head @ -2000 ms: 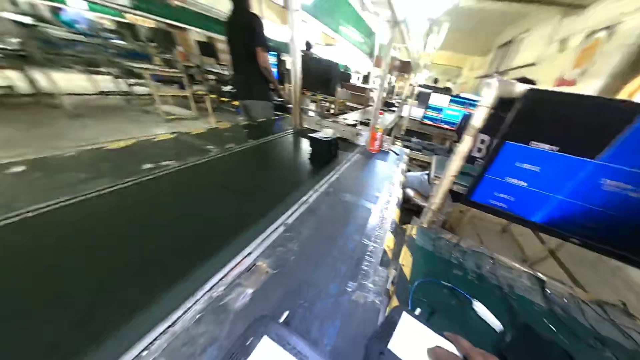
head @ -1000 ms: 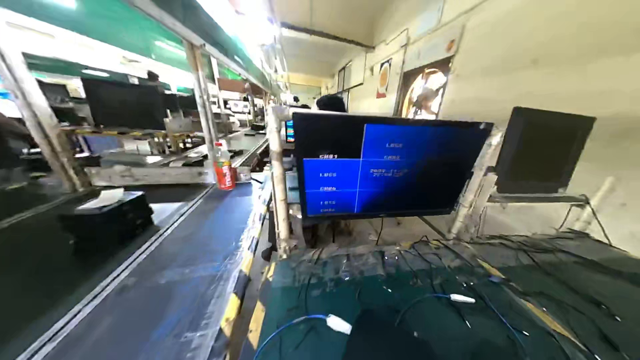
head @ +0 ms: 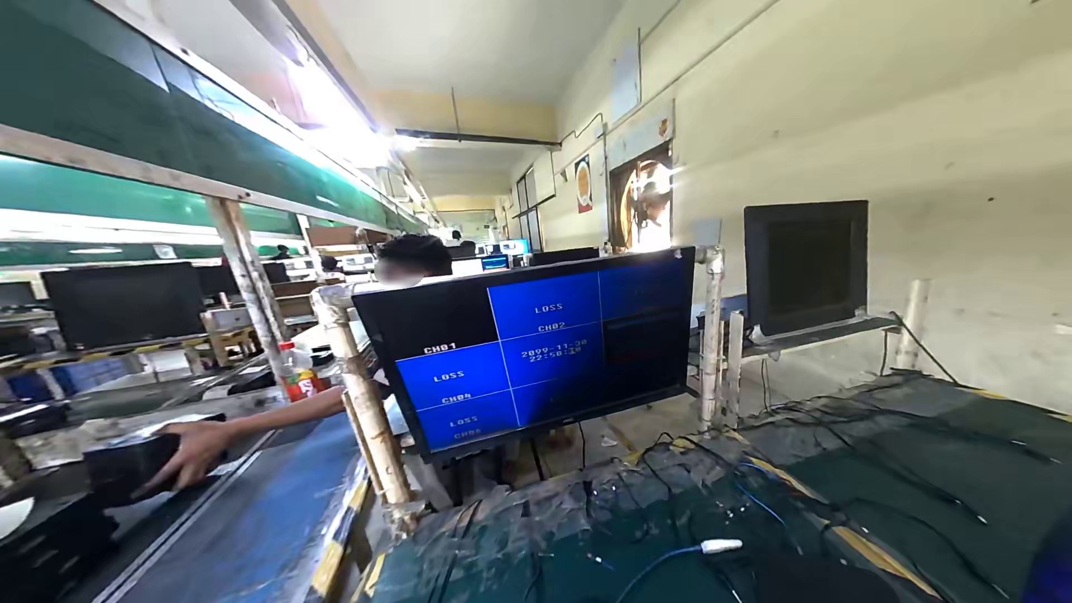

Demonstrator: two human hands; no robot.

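Neither my left hand nor my right hand shows in the head view. Before me is a green work mat (head: 469,561) edged with torn clear tape. Across it lie thin black cables and a blue cable with a white plug (head: 722,546). Behind the mat a flat monitor (head: 544,360), lit with blue panels, stands between worn posts. A dark shape at the bottom edge is too unclear to name.
A co-worker's hand (head: 194,452) grips a black box (head: 134,465) over the conveyor at left. Further black units (head: 50,544) are stacked nearer. A red-labelled bottle (head: 299,373) stands beyond; a smaller dark monitor (head: 806,268) sits on a right-hand shelf.
The view has swung right. A hand seen low in the oldest frame is gone. A co-worker's arm now reaches from behind the lit monitor to a black box.
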